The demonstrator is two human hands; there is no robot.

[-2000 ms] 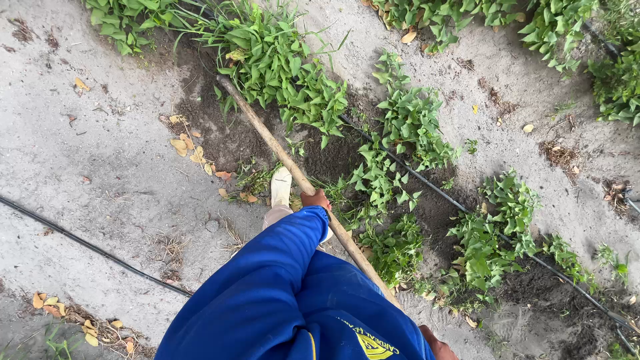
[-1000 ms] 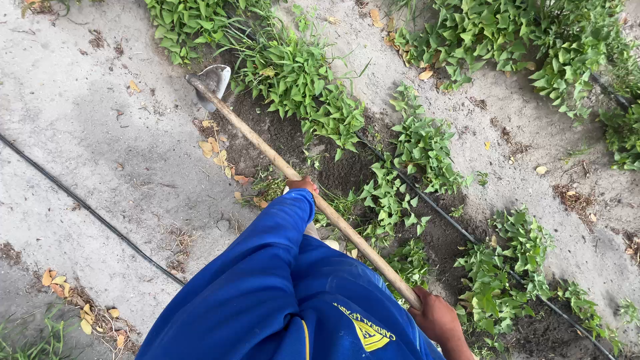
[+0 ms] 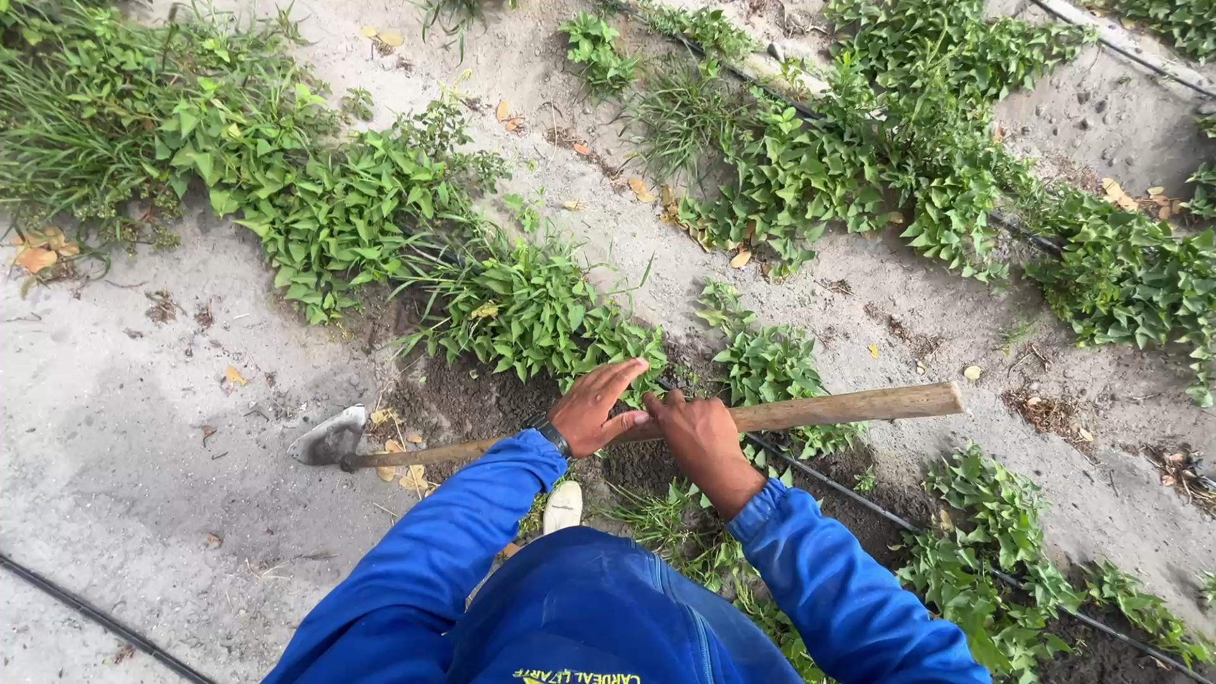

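Observation:
A hoe's wooden handle [image 3: 845,408] crosses in front of me, its free end to the right. The metal hoe blade [image 3: 330,437] lies at its left end, over bare sandy soil. My right hand [image 3: 703,439] is closed around the handle near the middle of the view. Just left of it, my left hand [image 3: 597,407], with a dark wristband [image 3: 553,433], rests against the handle with fingers extended and spread from the thumb. Leafy green vines [image 3: 541,309] grow just beyond both hands. Dark, loosened soil shows beneath the handle.
Black irrigation hoses [image 3: 826,480] run diagonally through the plant rows, and another hose [image 3: 95,622] crosses the sand at lower left. A light-coloured shoe [image 3: 563,506] stands below my left hand. More vines [image 3: 950,180] grow at upper right. Dry leaves [image 3: 415,478] lie near the blade.
The hoe has swung from a steep diagonal to nearly level. My right hand, at the handle's lower end a second ago, is now beside my left, whose fingers have opened off their grip.

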